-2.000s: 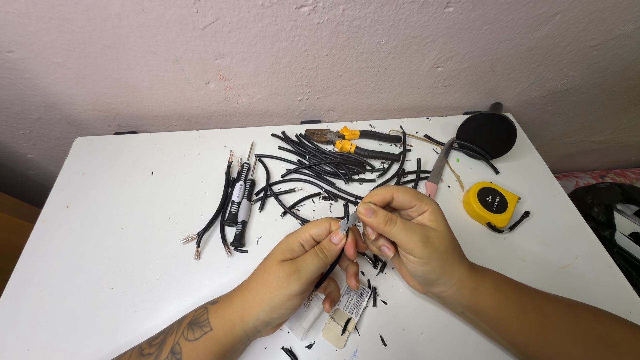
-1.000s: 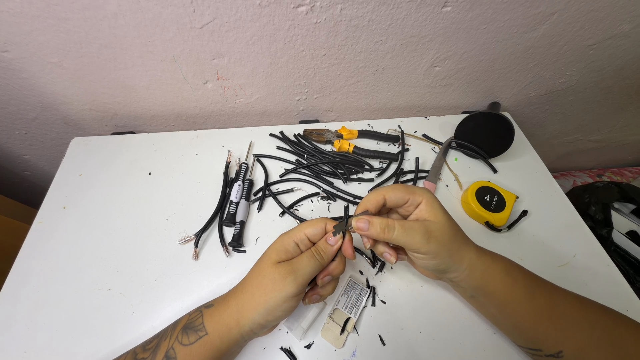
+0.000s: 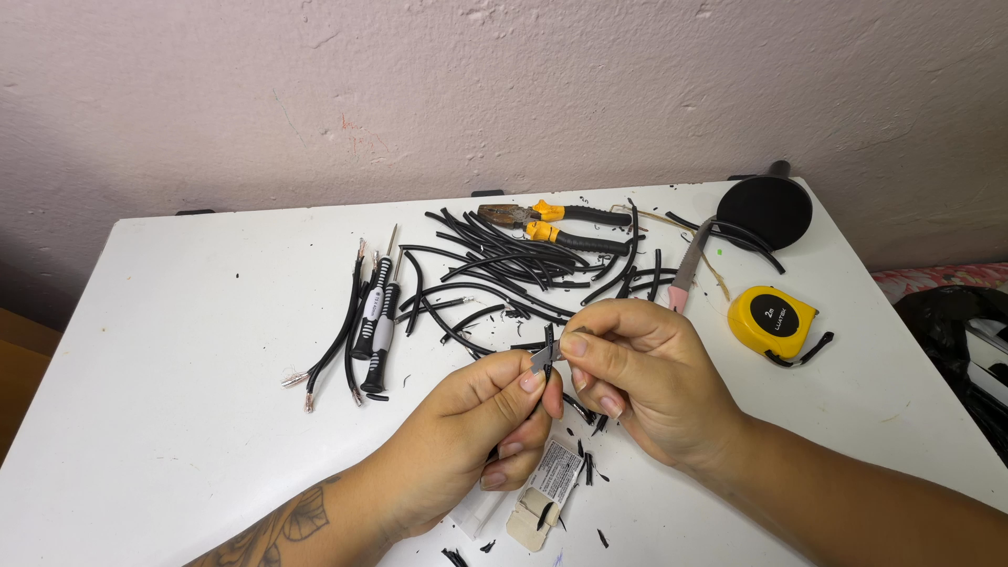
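Note:
My left hand [image 3: 488, 429] pinches a short black cable [image 3: 549, 339] between thumb and fingers, its end pointing up. My right hand [image 3: 642, 374] holds a small metal blade [image 3: 545, 358] between thumb and forefinger, and the blade lies across the cable near my left fingertips. Behind both hands, many cut black cable pieces [image 3: 504, 260] lie in a pile. Combination pliers with black and yellow handles [image 3: 583, 240] rest against the pile. My fingers hide part of the blade and the lower cable.
Two screwdrivers [image 3: 384, 327] lie beside cables with bare wire ends [image 3: 335, 346] at left. A pink-handled knife [image 3: 689, 264] leans on a round black object [image 3: 764, 211] at right, near a yellow tape measure [image 3: 772, 321]. An opened small carton [image 3: 551, 480] and black scraps lie below my hands.
The blade's angle between my fingers has changed, and it now crosses the cable with its flat side showing. Both hands stay close together in about the same place.

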